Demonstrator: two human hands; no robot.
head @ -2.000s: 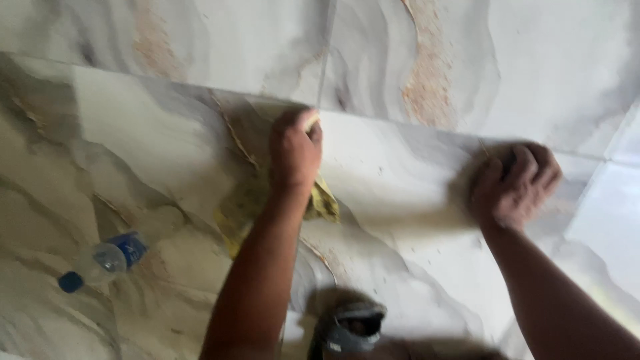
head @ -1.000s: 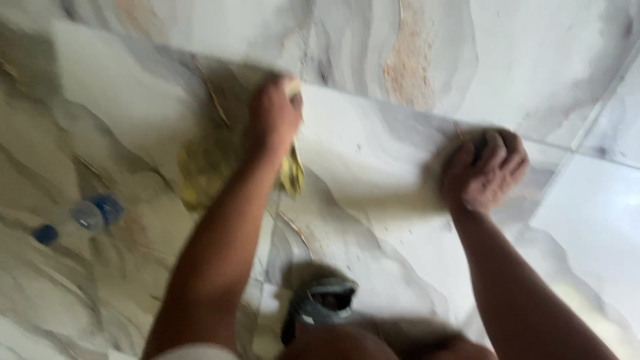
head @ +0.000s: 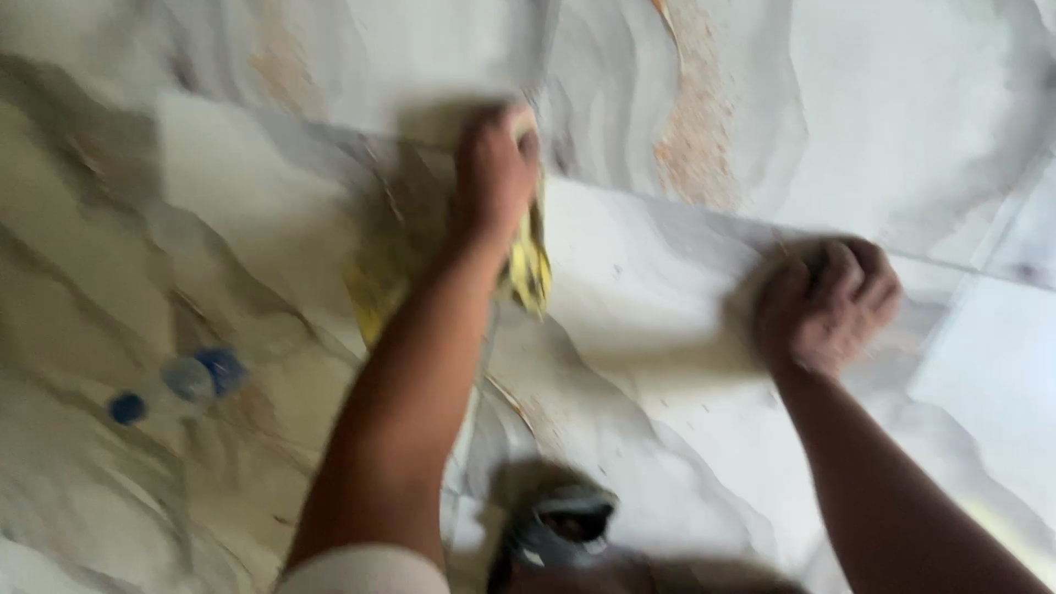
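Note:
My left hand (head: 499,169) is closed on a yellow cloth or sheet (head: 530,268), whose loose part hangs below the fist and shows again left of the forearm. The fist is at a joint between marble-patterned floor tiles (head: 660,330). To the right, my right hand (head: 829,305) rests on the tile just below the same joint line, its fingers curled. Blur and the back of the hand hide whether anything is under it.
A clear plastic bottle (head: 191,379) with a blue cap and blue label lies on the tiles at left. Grey footwear (head: 565,524) is at the bottom centre. Reddish-brown streaks mark the upper tiles.
My left hand, with the yellow material, has moved a little along and over the tile joint. My right hand stays near the same place on the tile. The view has shifted somewhat.

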